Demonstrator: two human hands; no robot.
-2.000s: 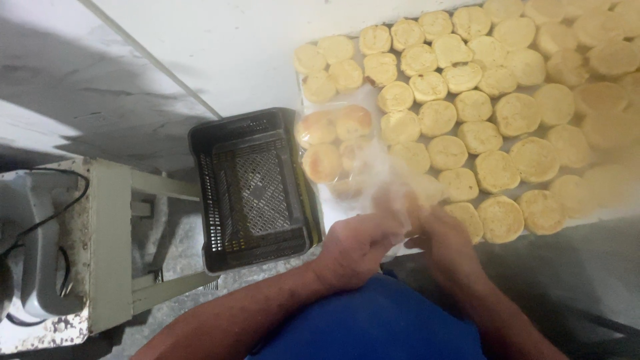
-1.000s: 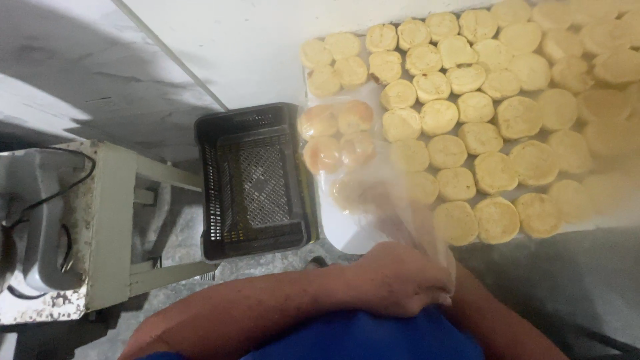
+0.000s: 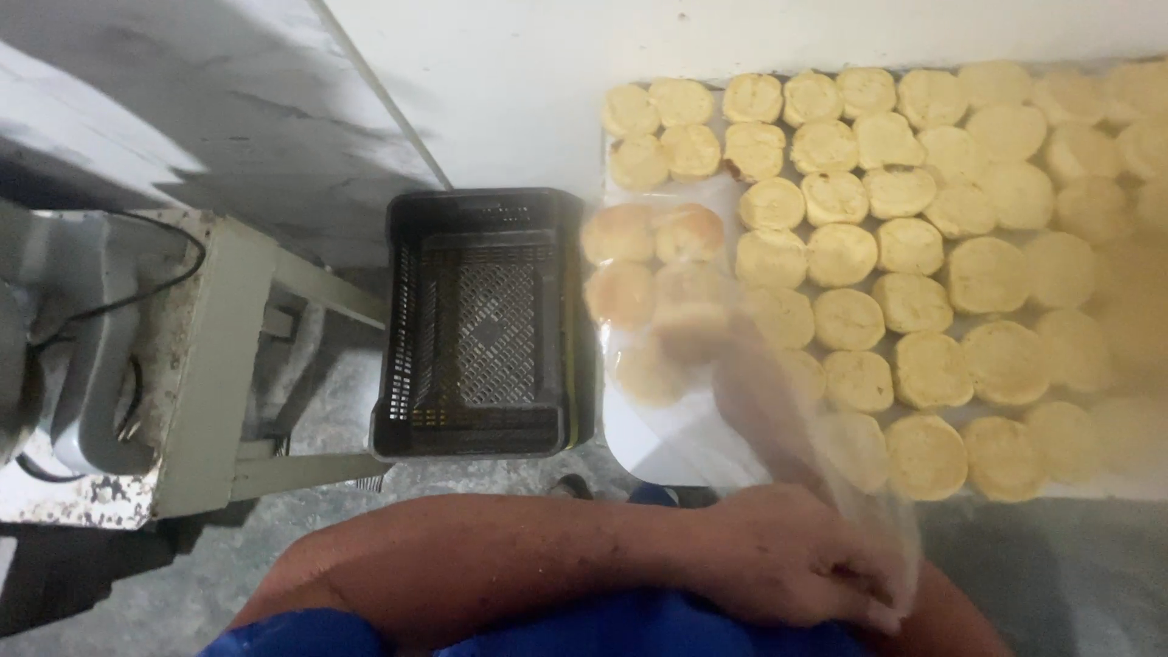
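A clear plastic bag (image 3: 630,351) lies on the left end of the white table, with several golden round buns (image 3: 620,235) inside. My left hand (image 3: 821,558) is at the table's front edge, its fingers closed on the bag's mouth. My right hand (image 3: 707,338), blurred, reaches through the bag's mouth and is beside the buns at the near end; its fingers are hard to make out. Rows of pale yellow flat round buns (image 3: 841,255) cover the table to the right, and a small group of them (image 3: 680,102) sits behind the bag.
A black perforated plastic crate (image 3: 575,365) stands left of the table. Farther left, a worn metal stand (image 3: 214,365) carries a grey machine (image 3: 100,356) with a black cable. A white wall (image 3: 511,82) rises behind the table.
My left hand has moved down and right, pulling the bag's mouth toward me. My right hand has gone from the bag's mouth to farther inside, beside the buns.
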